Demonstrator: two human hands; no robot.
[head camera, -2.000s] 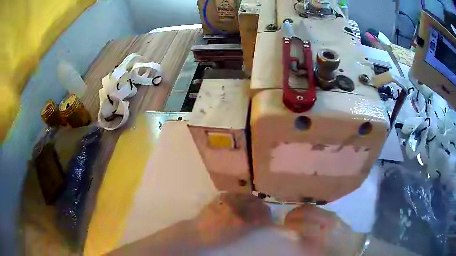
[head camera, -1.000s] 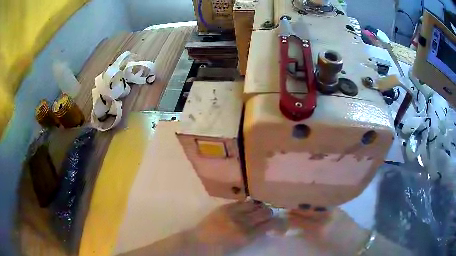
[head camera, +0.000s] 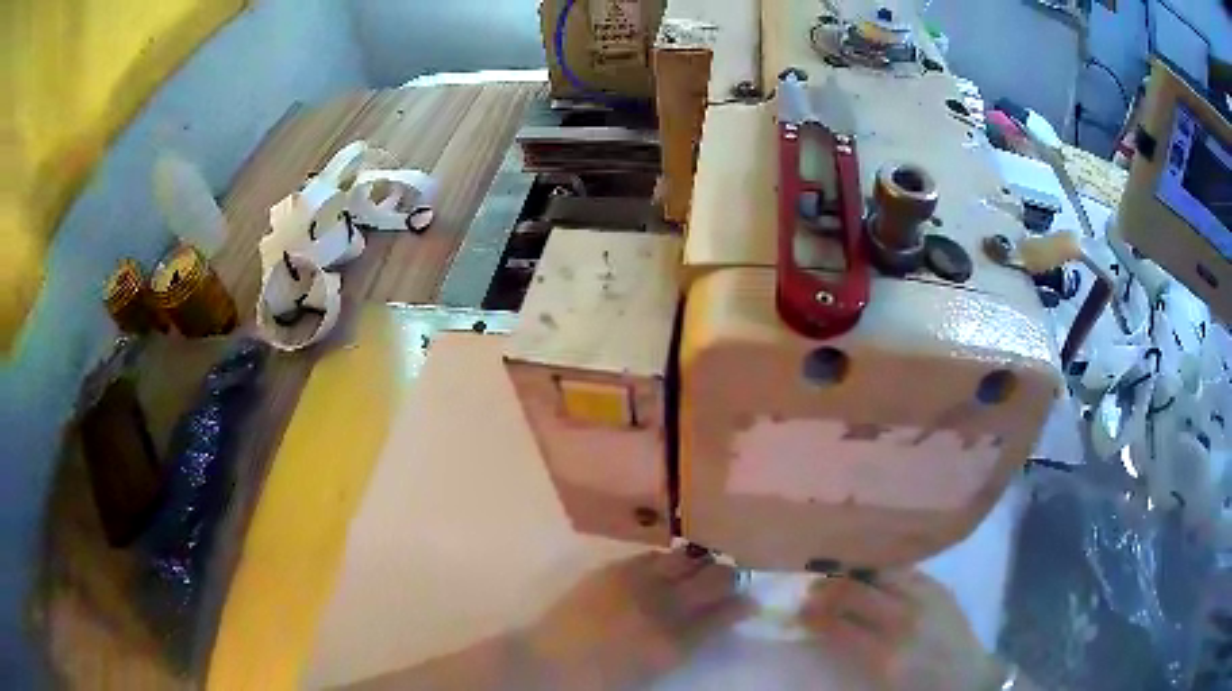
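The cream sewing machine head (head camera: 865, 459) with its peeling pale patch fills the centre. My left hand (head camera: 635, 607) and my right hand (head camera: 885, 621) are blurred at its lower edge, side by side with a small gap between them. A small whitish piece (head camera: 774, 594), perhaps a strap, shows in the gap between my fingertips. The fingertips are partly hidden under the head, so their exact grip does not show. The clamp area under the head is hidden.
A white strap bundle (head camera: 318, 236) lies on the wood at left, near golden cylinders (head camera: 193, 292) and a dark wrapped bundle (head camera: 196, 473). A clear plastic bag (head camera: 1108, 574) and a heap of white straps (head camera: 1148, 378) are at right. The control panel (head camera: 1182, 176) is upper right.
The view has shifted a little. Both hands stay at the head's lower edge; the whitish piece between them shows more clearly than one second ago.
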